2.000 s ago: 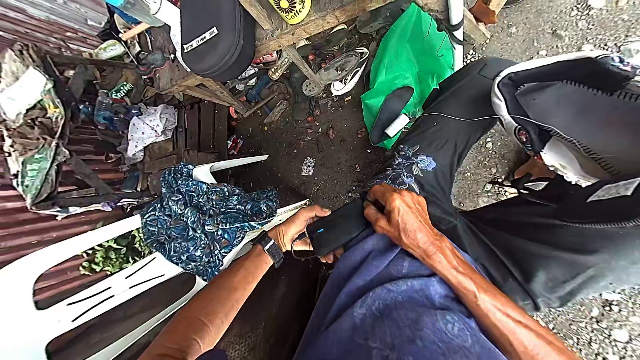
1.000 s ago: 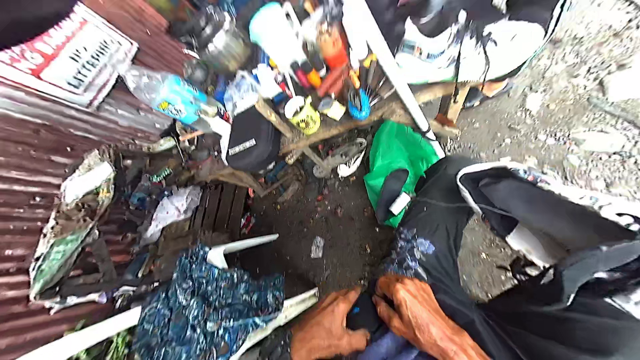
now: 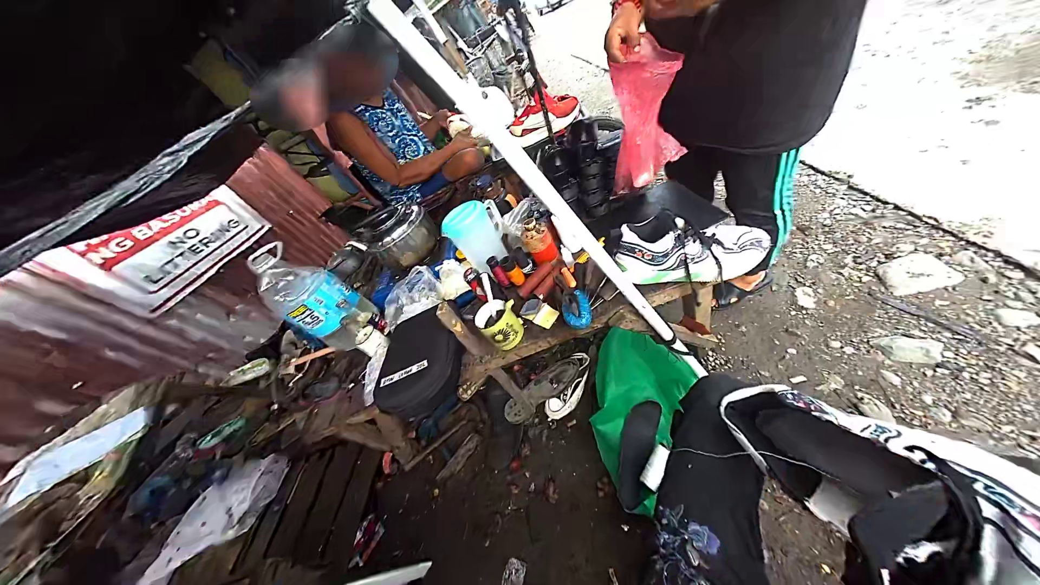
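Note:
Neither of my hands shows in the head view now. At the lower right, a white and black shoe (image 3: 934, 471) lies on its side over my leg in embroidered black trousers (image 3: 707, 487). A thin thread runs from the shoe toward a white spool (image 3: 655, 467), which rests with a dark insole-like piece (image 3: 639, 443) on a green bag (image 3: 642, 370). On the wooden bench beyond stand a yellow-green mug (image 3: 500, 325), a light blue pitcher (image 3: 475, 236), small bottles and a tool with a blue-wrapped handle (image 3: 576, 309). A pair of white sneakers (image 3: 691, 248) sits at the bench's right end.
A white pole (image 3: 520, 162) slants across the bench. A seated person (image 3: 398, 154) handles a shoe behind it; another person (image 3: 756, 81) stands at the right with a pink plastic bag (image 3: 642, 106). A black case (image 3: 418, 366) and a large plastic bottle (image 3: 313, 296) are at the left.
The view has swung up and away from my lap, so both hands and the dark object they held have left the picture. The two other people have come into view.

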